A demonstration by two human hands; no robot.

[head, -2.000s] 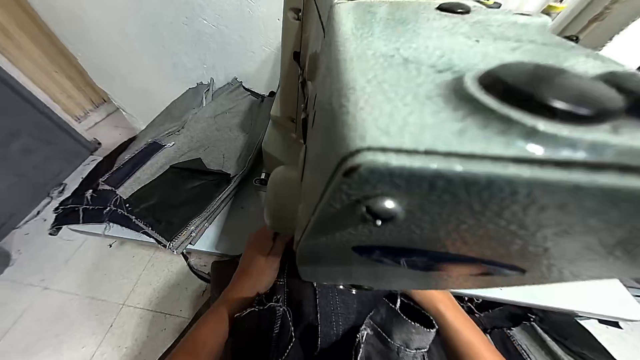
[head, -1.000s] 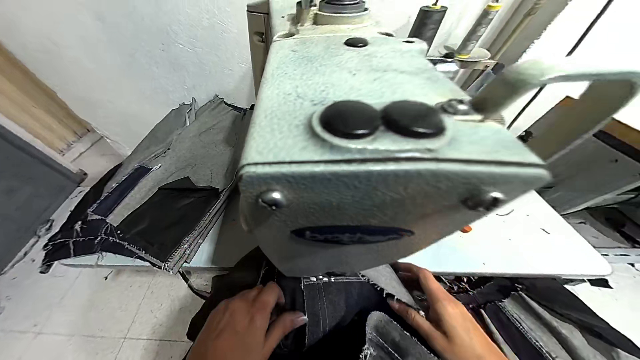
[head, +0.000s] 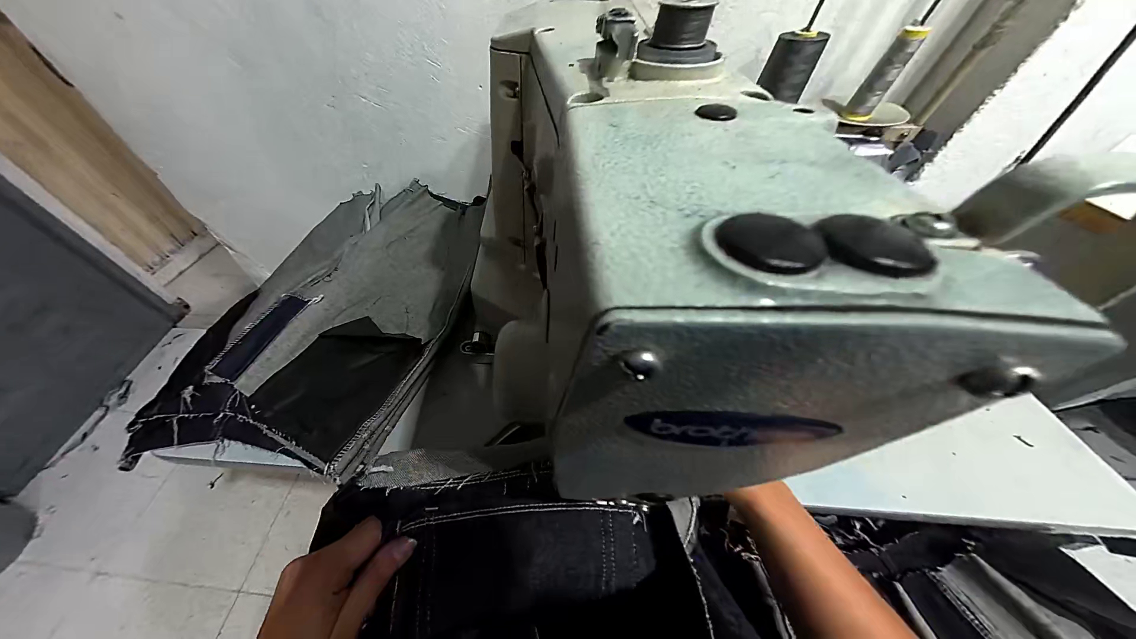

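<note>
A pair of dark denim trousers [head: 524,568] with pale stitching lies under the front of a Brother industrial sewing machine [head: 710,355]. At the garment's left side, my left hand [head: 342,577] pinches the dark denim between thumb and fingers near the waist edge. My right forearm [head: 808,559] reaches up under the machine head, which hides my right hand. The needle area is hidden behind the head too.
Grey and black denim pieces [head: 355,293] with frayed edges lie left of the machine, against the wall. More dark denim [head: 985,586] hangs at the right below the white tabletop [head: 958,453]. Thread cones [head: 794,67] stand behind.
My left hand has moved left along the denim. My right hand, visible one second ago, has gone under the machine head. The denim now lies more spread out between my arms.
</note>
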